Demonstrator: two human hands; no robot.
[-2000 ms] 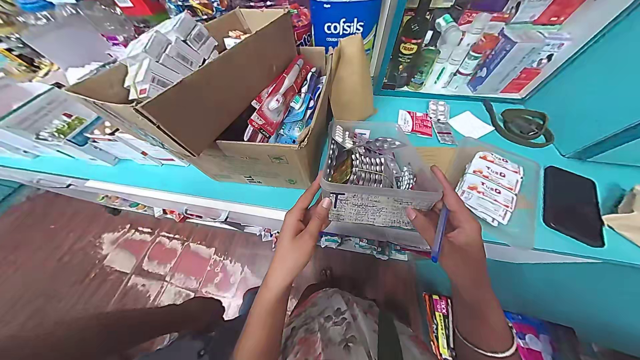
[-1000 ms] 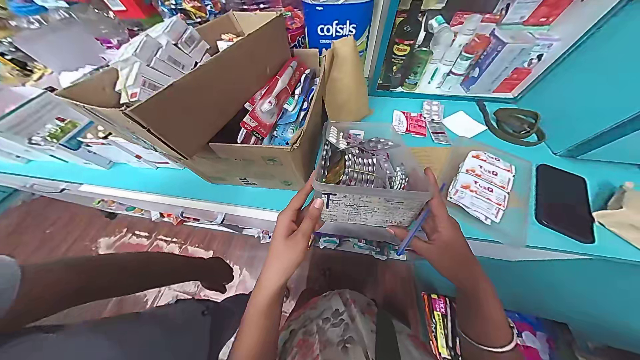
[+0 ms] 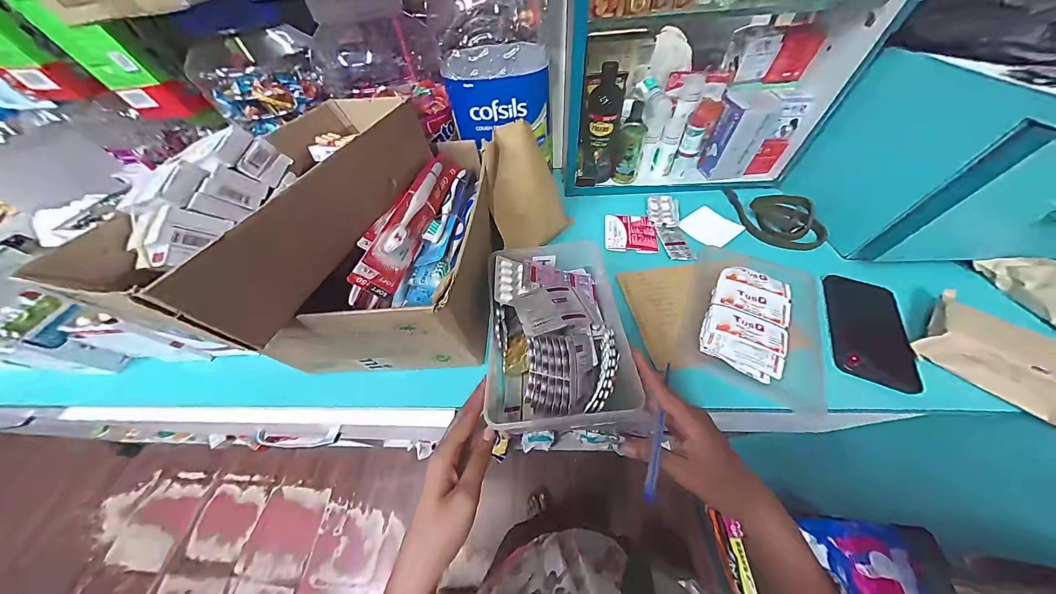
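Observation:
A translucent plastic box (image 3: 564,424) full of blister packs of tablets (image 3: 554,363) sits at the front edge of the turquoise counter. My left hand (image 3: 462,454) touches its front left corner, fingers against the wall. At the front right corner is my right hand (image 3: 681,437), which also holds a blue pen (image 3: 656,454) between its fingers. Right of the box, a clear plastic lid (image 3: 804,363) bears several white and orange sachets (image 3: 747,322), partly over a brown paper envelope (image 3: 652,305). Behind lie loose blister strips (image 3: 662,212) and a white paper slip (image 3: 709,226).
A cardboard carton (image 3: 379,342) with packed toothbrushes (image 3: 412,231) stands close on the left, a brown paper bag (image 3: 524,186) behind. A black phone (image 3: 870,330), a coiled dark strap (image 3: 780,219) and brown paper (image 3: 990,346) lie to the right. A glass-fronted cabinet (image 3: 685,115) rises behind.
The box now rests flatter and farther in over the counter; its written front label no longer shows. Another person's arm, at the lower left earlier, is out of view.

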